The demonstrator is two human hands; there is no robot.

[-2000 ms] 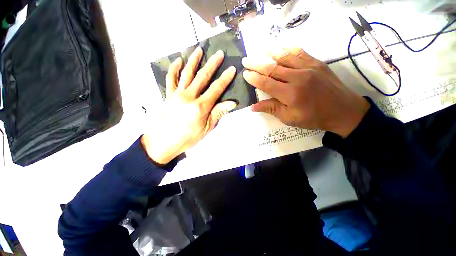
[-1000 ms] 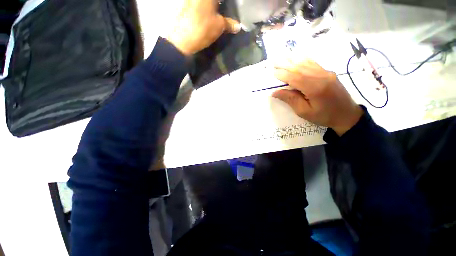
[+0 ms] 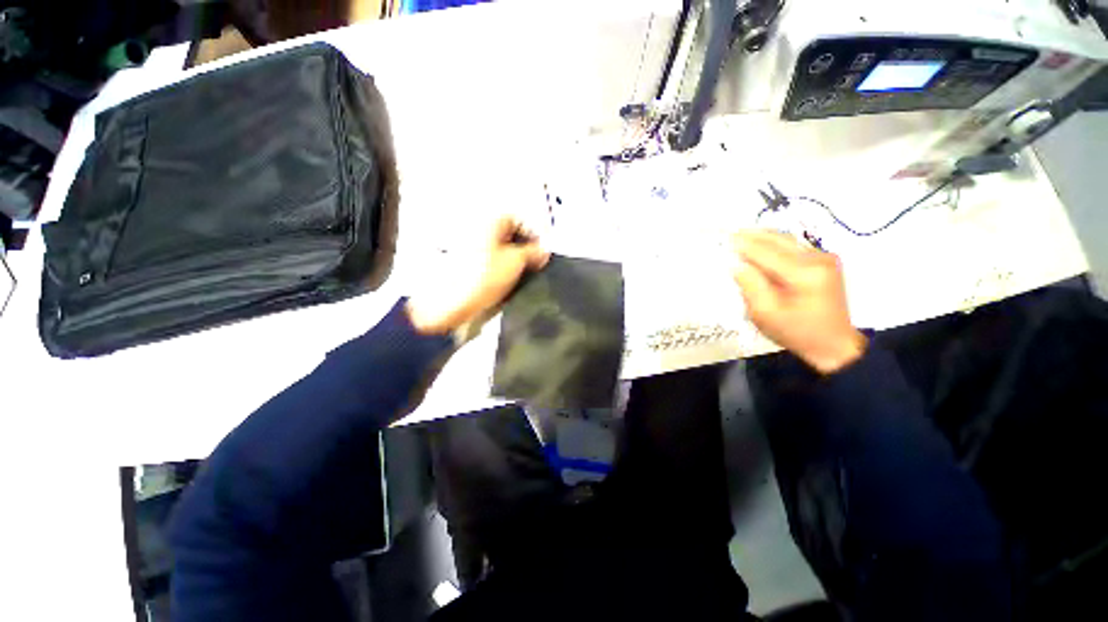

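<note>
The camouflage fabric piece [image 3: 563,334] hangs from my left hand [image 3: 492,277], which pinches its upper left corner. Its lower part reaches over the table's front edge. My right hand [image 3: 796,292] is to the right, apart from the piece and over the thread snips. It is blurred, so I cannot tell whether it holds them. The snips [image 3: 774,197] show only their dark blades and a bit of handle, with a dark cord. The presser foot and needle area [image 3: 656,134] is above the piece, apart from it.
The black bag body [image 3: 243,182] lies on the white table [image 3: 444,158] at the left. The machine head with a lit screen [image 3: 899,77] stands at the upper right. Scale marks [image 3: 693,338] run along the front edge. Dark bins or fabric lie below the table.
The camouflage piece has come away from the needle area toward the table's front edge, with my left hand. My right hand has moved onto the snips. The view has shifted, showing more of the machine.
</note>
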